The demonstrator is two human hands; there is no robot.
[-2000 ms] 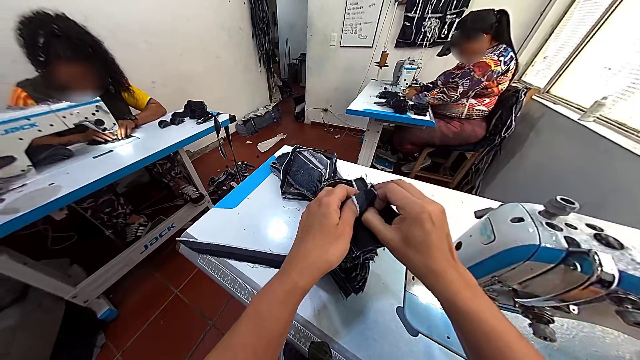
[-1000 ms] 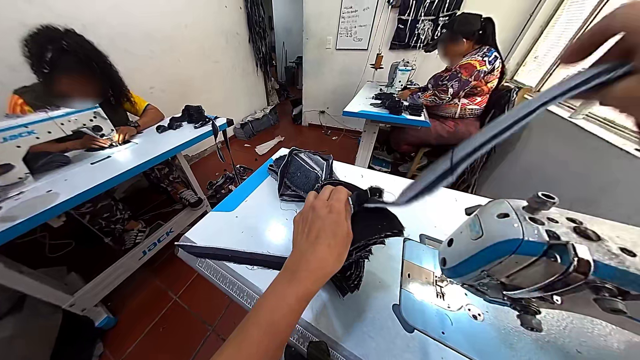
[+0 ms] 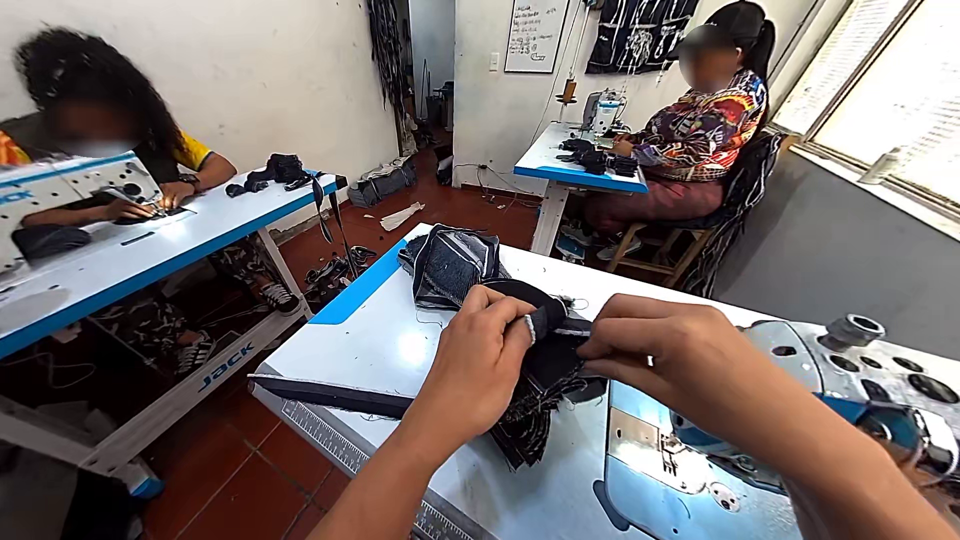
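Observation:
My left hand (image 3: 480,360) is closed on a dark fabric strip (image 3: 546,319) with a pale frayed edge. Close to its right, the fingers of my right hand (image 3: 645,345) pinch the strip's other part. Beneath both hands lies a stack of dark cut fabric pieces (image 3: 529,431) with frayed edges. Behind my left hand a bundle of dark denim pieces (image 3: 457,262) rests on the white sewing table (image 3: 360,345). A long dark strip (image 3: 330,394) runs from the table's left corner toward my left wrist. My fingers hide part of the strip.
An industrial sewing machine (image 3: 847,397) stands at the right, its needle plate (image 3: 645,442) lit. A ruler (image 3: 330,439) runs along the table's near edge. One person sews at a table (image 3: 90,262) on the left, another at a table (image 3: 532,161) farther back.
One second ago my right hand was raised at the upper right, with a long strip stretched from the fabric. Now it is back down beside my left hand, which stays at the stack.

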